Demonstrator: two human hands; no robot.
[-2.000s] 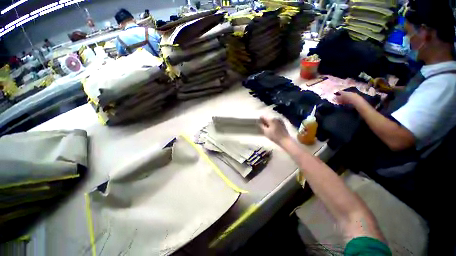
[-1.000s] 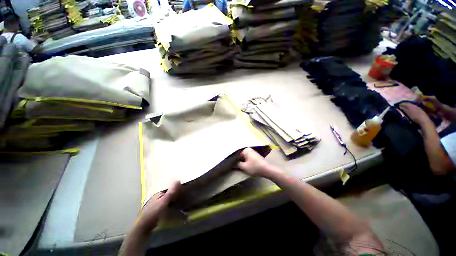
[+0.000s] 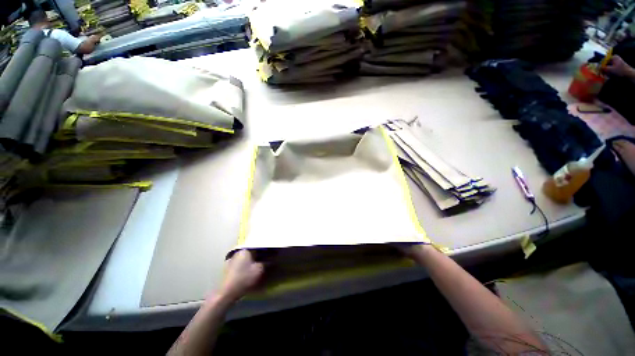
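Note:
A beige fabric panel (image 3: 331,195) with yellow tape along its sides lies flat in front of me, its near edge lifted open at the table's edge. My left hand (image 3: 244,270) holds the panel's near left corner, fingers partly hidden under it. My right hand (image 3: 412,252) is at the near right corner, its fingers hidden inside or under the edge. Small dark tabs show at the far corners. A fanned pile of narrow beige strips (image 3: 435,170) with dark ends lies right of the panel.
A draped panel stack (image 3: 153,94) and grey rolls (image 3: 31,90) stand left. Tall bundles (image 3: 306,38) stand behind. To the right are a pink-white tool (image 3: 521,182) with a cord, a glue bottle (image 3: 567,182), black pieces (image 3: 529,104), a red tub (image 3: 586,82) and a person's hand.
The view has swung right to left. My right hand has left the strip pile area and gone to the panel's near edge. The near edge is now straight between both hands.

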